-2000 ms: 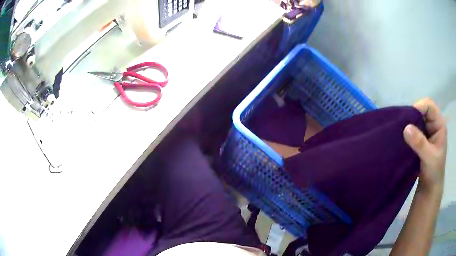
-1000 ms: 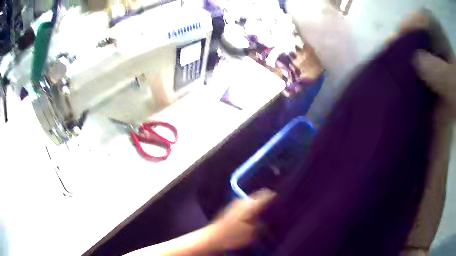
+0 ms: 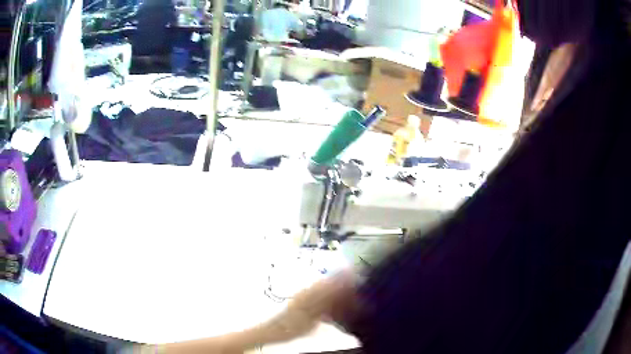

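Note:
A large dark purple garment piece [image 3: 498,228] is held up and fills the right side of the view. My left hand [image 3: 328,297], blurred, grips its lower left edge above the front of the white table. My right hand [image 3: 553,83] shows only in part at the upper right, beside the raised cloth; its fingertips are not clear. The sewing machine [image 3: 322,207] stands behind the cloth, its needle area showing left of the cloth and its arm partly covered.
The white table [image 3: 159,242] spreads left. A purple box [image 3: 14,197] and a small purple case [image 3: 41,251] lie far left. Dark cloth [image 3: 145,135] lies behind. A green cone [image 3: 339,138] tops the machine. A person [image 3: 278,31] is in the far background.
The view has swung left and up, from the basket to the table and room. The purple piece has come up out of the basket and over the table's right side. The scissors are no longer visible.

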